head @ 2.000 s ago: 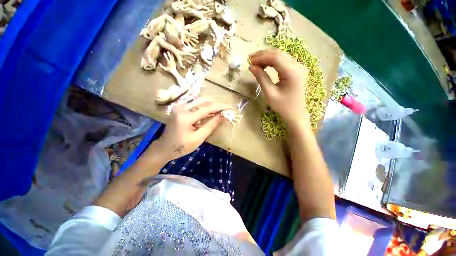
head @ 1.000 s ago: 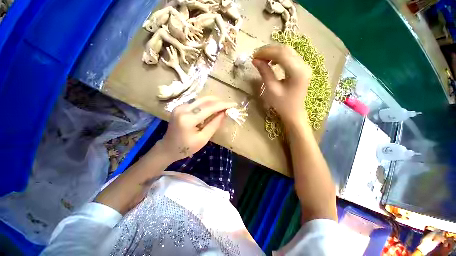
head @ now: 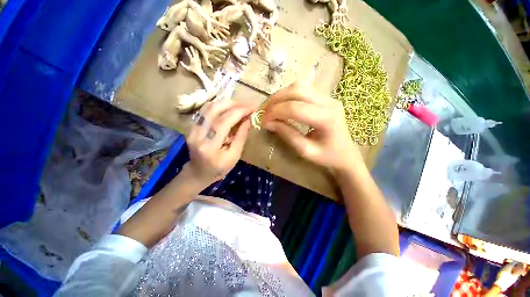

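My left hand (head: 218, 139) is shut on a small pale piece (head: 257, 119), seemingly a moulded figure's splayed toes; the rest is hidden in the hand. My right hand (head: 308, 125) is at that piece, thumb and forefinger pinched close to it; whether a ring is between them cannot be told. A large heap of yellow metal rings (head: 366, 87) lies at the right of the cardboard board (head: 285, 162). Beige moulded figures (head: 197, 35) are piled at its upper left. A clear plastic strip (head: 229, 78) lies beside the pile.
A greyish lump (head: 274, 64) lies mid-board. A blue crate (head: 40, 69) and crumpled bag (head: 81, 185) are at left. A metal tray (head: 401, 151) at right holds a pink object (head: 423, 114) and two white bottles (head: 469, 171). Part of another person (head: 505, 278) shows at lower right.
My right hand has come down and left from beside the rings to the piece at my left fingertips. My left hand still holds the pale piece.
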